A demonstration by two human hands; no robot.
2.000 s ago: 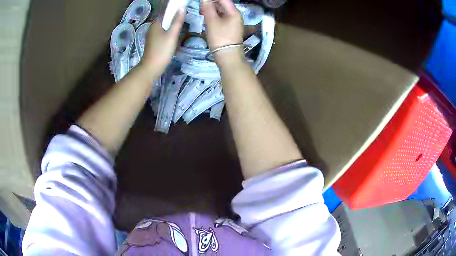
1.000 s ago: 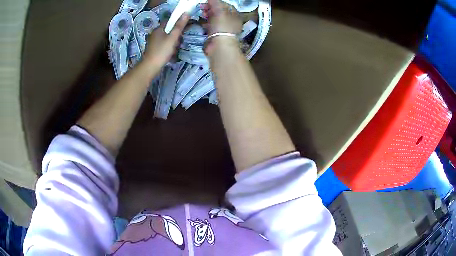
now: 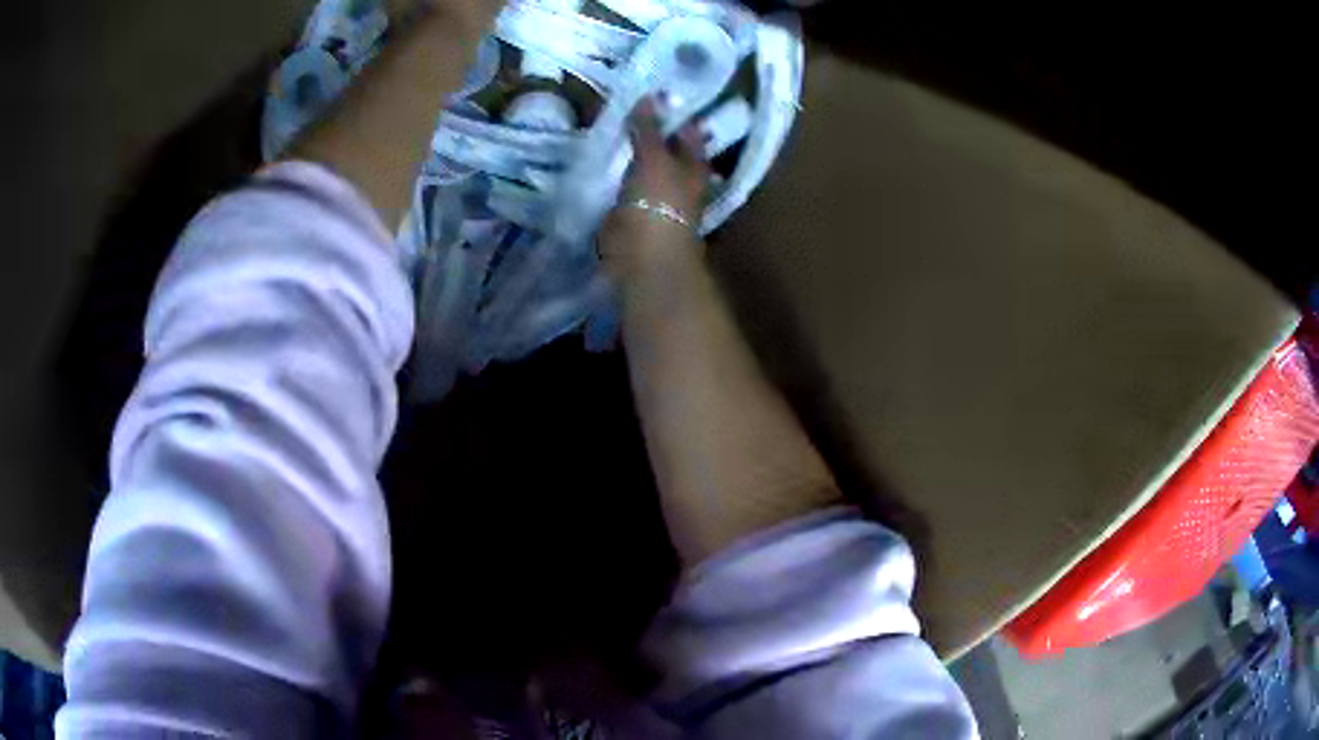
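White plastic device units lie piled in the brown carton, with rounded heads and long handles. My right hand is over the right part of the pile, with its fingers on a blurred device unit. That unit's round head points up and right, and its handle slants down and left. My left forearm reaches over the left of the pile to the top edge, where the picture cuts it off at the wrist. My left hand is out of the picture.
The carton's pale edge runs along the right. A red perforated stool stands beyond it on the right. Grey and dark items lie at the bottom right, partly blurred. The carton's inside below the pile is dark.
My left hand has moved up out of the picture. The white piece that was between my hands no longer shows there. My right hand is slightly lower, now at a unit. The view has shifted.
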